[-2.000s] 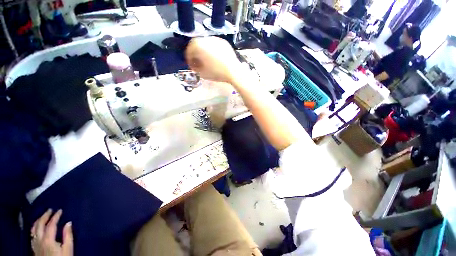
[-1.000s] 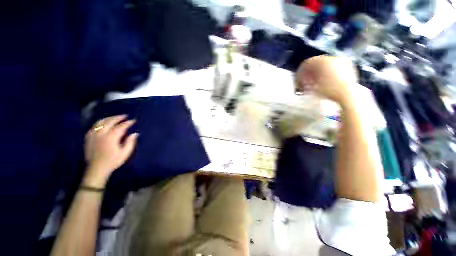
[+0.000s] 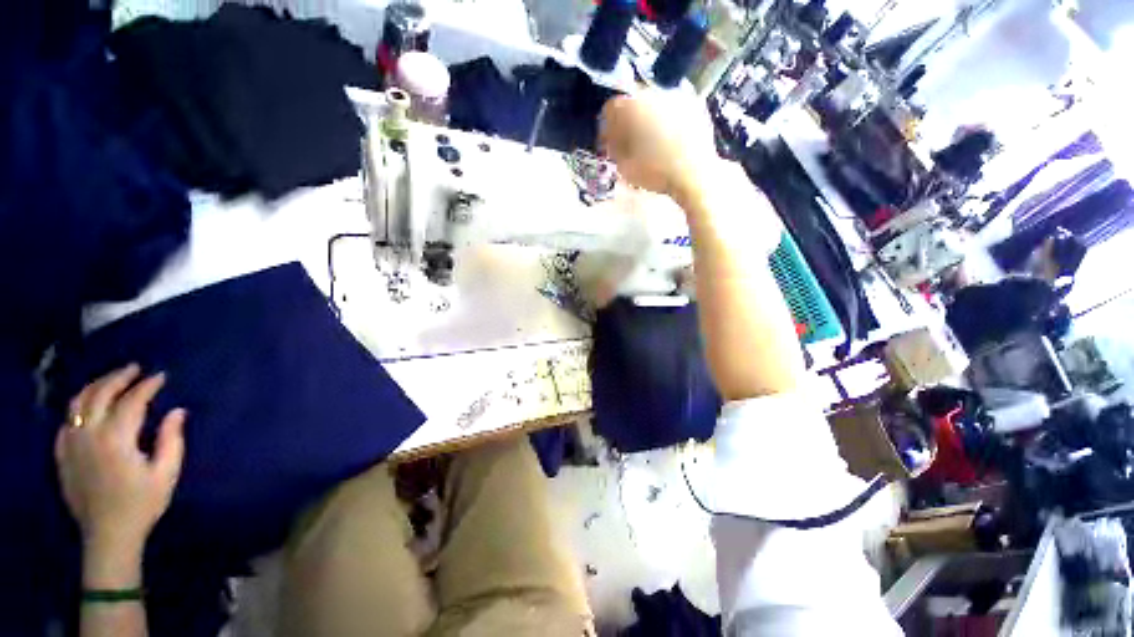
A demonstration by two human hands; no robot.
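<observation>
A navy cut panel (image 3: pixel 255 373) lies flat at the left of the table, its right corner at the front edge. My left hand (image 3: pixel 121 467) lies on the panel's left part, fingers spread and holding nothing. The white lockstitch sewing machine (image 3: pixel 510 212) stands right of the panel. Its presser foot and needle (image 3: pixel 404 280) have no cloth under them that I can see. My right hand (image 3: pixel 653 139) is over the top of the machine head, fingers curled; whether it holds something or touches the machine cannot be told.
Large navy garment pieces (image 3: pixel 75 162) fill the far left. A dark cloth stack (image 3: pixel 653 373) is beneath my right forearm. Thread cones (image 3: pixel 678 50) and a pinkish spool (image 3: pixel 423 77) stand behind the machine. A teal basket (image 3: pixel 802 289) is at right. A person (image 3: pixel 1007 311) sits farther back.
The view has swung away and back. My left hand stays on the panel, and both appear lower left than a second ago. My right hand stays over the machine head.
</observation>
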